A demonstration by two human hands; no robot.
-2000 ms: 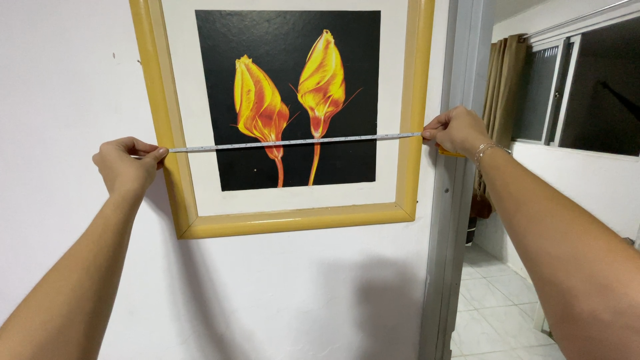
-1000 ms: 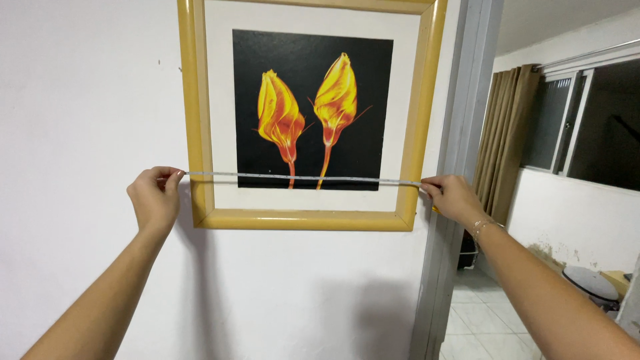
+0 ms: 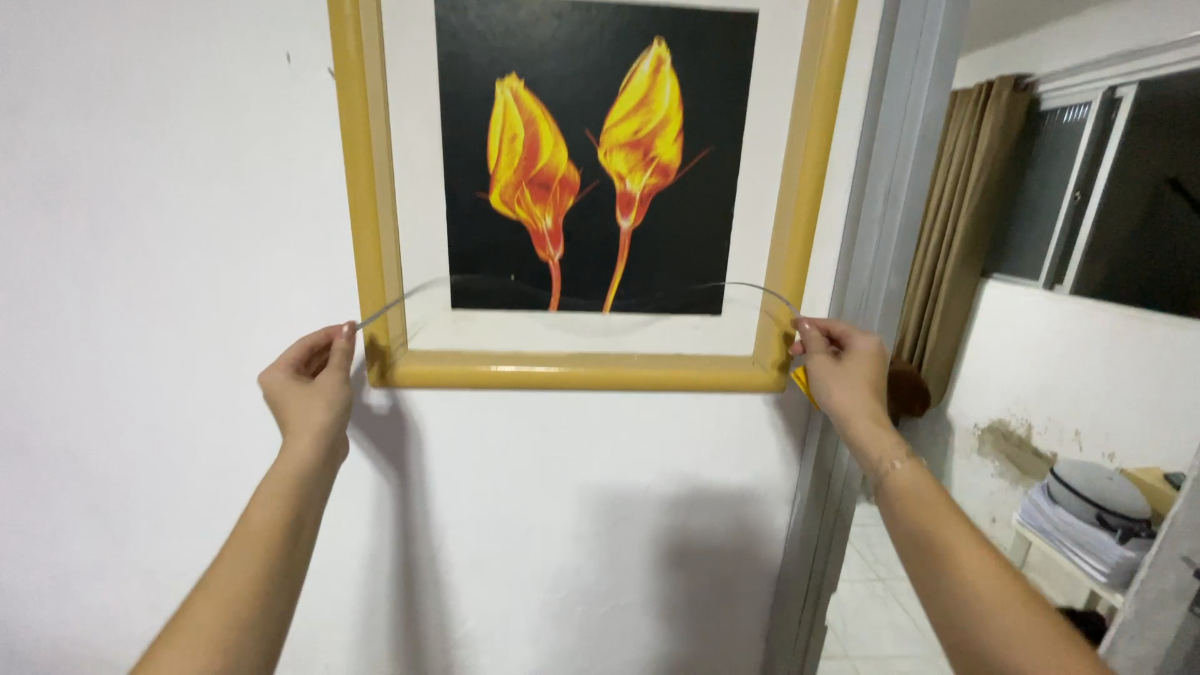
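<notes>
A framed picture (image 3: 591,370) of two yellow-orange flower buds on black hangs on the white wall, its wooden frame yellowish. My left hand (image 3: 312,380) pinches one end of a thin measuring tape (image 3: 750,284) near the frame's lower left corner. At the lower right corner, my right hand (image 3: 844,380) grips the other part of the tape, and a yellow piece, partly hidden, shows beneath its fingers. Between the hands the tape bows and blurs across the lower part of the picture; its middle is hard to make out.
A grey door frame (image 3: 891,187) stands right of the picture. Through the doorway are a brown curtain (image 3: 966,216), a sliding window (image 3: 1078,187), a tiled floor (image 3: 872,600) and a small white table (image 3: 1069,558) bearing stacked papers and a grey rounded object.
The tape, straight and taut across the picture in both earlier frames, is now slack and curved. Both hands have moved down to the frame's lower corners.
</notes>
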